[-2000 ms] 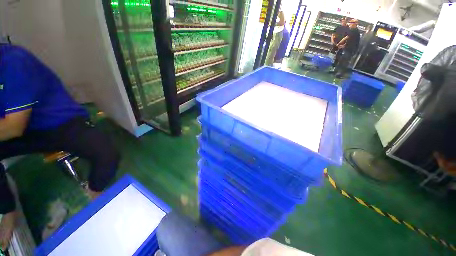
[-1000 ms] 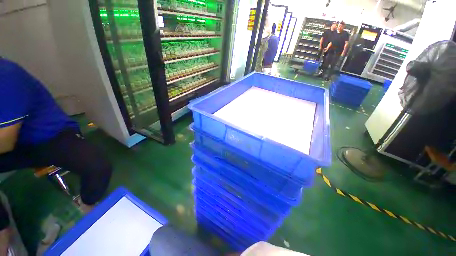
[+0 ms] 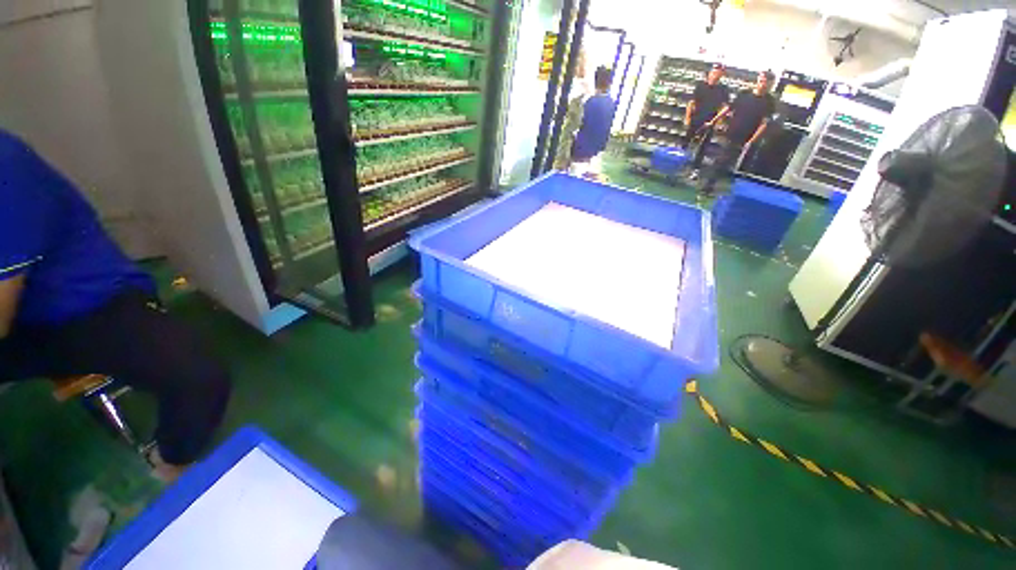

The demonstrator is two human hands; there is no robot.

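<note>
A waist-high stack of blue totes [image 3: 524, 412] stands in front of me. The top tote [image 3: 446, 274] holds a flat white sheet [image 3: 590, 265]. A lower blue tote [image 3: 247, 443] sits at the bottom left with a white sheet [image 3: 240, 521] in it, cut off by the picture's edge. My left hand and my right hand are not in view. A dark grey rounded shape and a pale shape, which I cannot name for certain, show at the bottom edge.
A seated person in blue [image 3: 67, 251] is on the left. A glass-door cabinet [image 3: 354, 212] with green-lit shelves stands behind the stack. A pedestal fan [image 3: 934, 184] stands at right, near yellow-black floor tape [image 3: 802, 460]. More people [image 3: 744, 120] and totes [image 3: 758, 214] are farther back.
The view has shifted, so the tote stack, cabinet and seated person sit farther left, and more of the fan shows. The distant people have changed stance. No hand action is visible.
</note>
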